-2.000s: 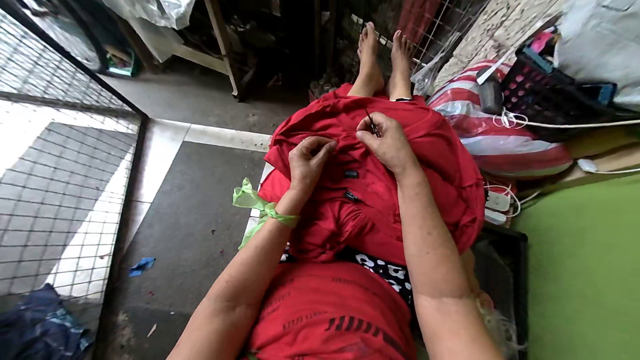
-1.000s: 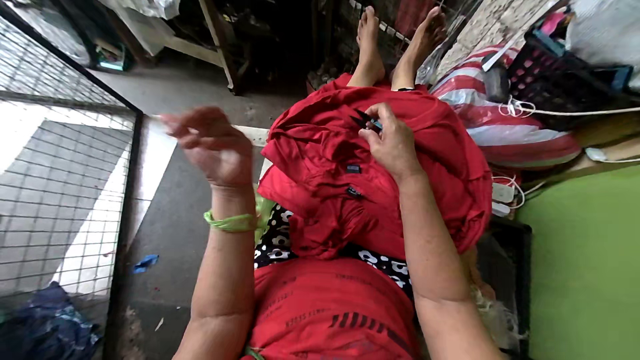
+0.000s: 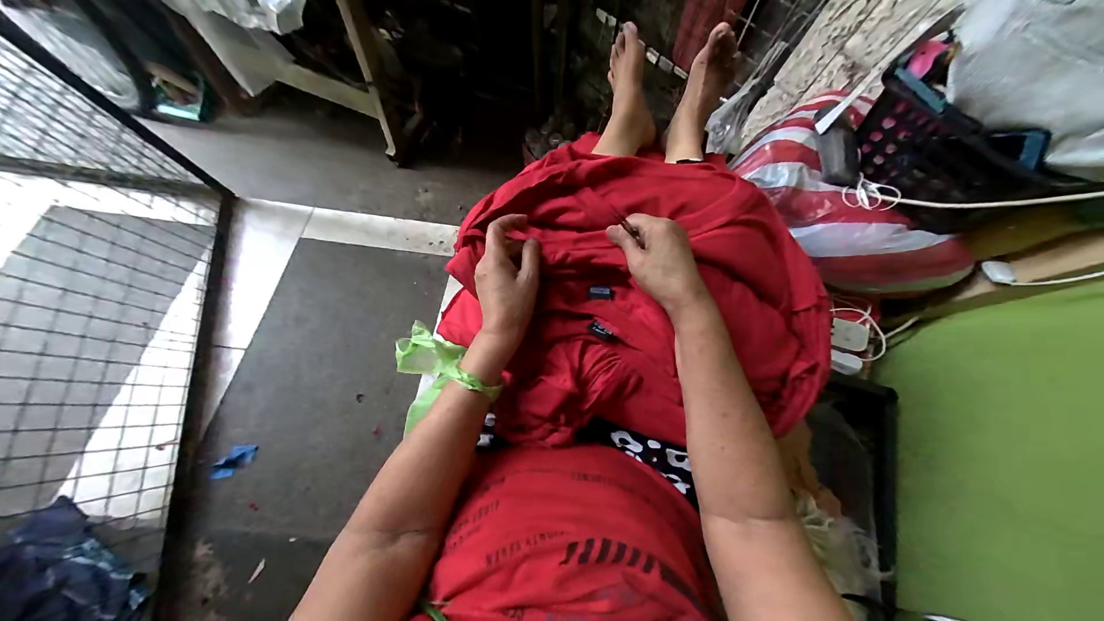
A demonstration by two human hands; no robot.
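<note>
Red fabric garments point(image 3: 733, 233) lie bunched across my lap, with two small dark labels point(image 3: 600, 293) near the middle. My right hand point(image 3: 664, 263) pinches a small, thin dark tool, too small to identify, above the upper part of the cloth. To its left, my left hand point(image 3: 507, 280) rests at the cloth with thumb and forefinger curled close to a fold; whether it grips the fabric I cannot tell. A strip of light green cloth point(image 3: 435, 358) is tied round my left wrist.
A black wire mesh panel point(image 3: 103, 345) stands at the left. On the right are a red and white striped sack point(image 3: 880, 250), a dark plastic basket point(image 3: 923, 147), a white cable point(image 3: 992, 203) and a green surface point(image 3: 1000, 448). A wooden-legged table point(image 3: 366, 78) stands beyond the floor.
My left hand, raised off to the left of the cloth a second ago, is back down at the red fabric. My right hand has stayed near the upper part of the cloth.
</note>
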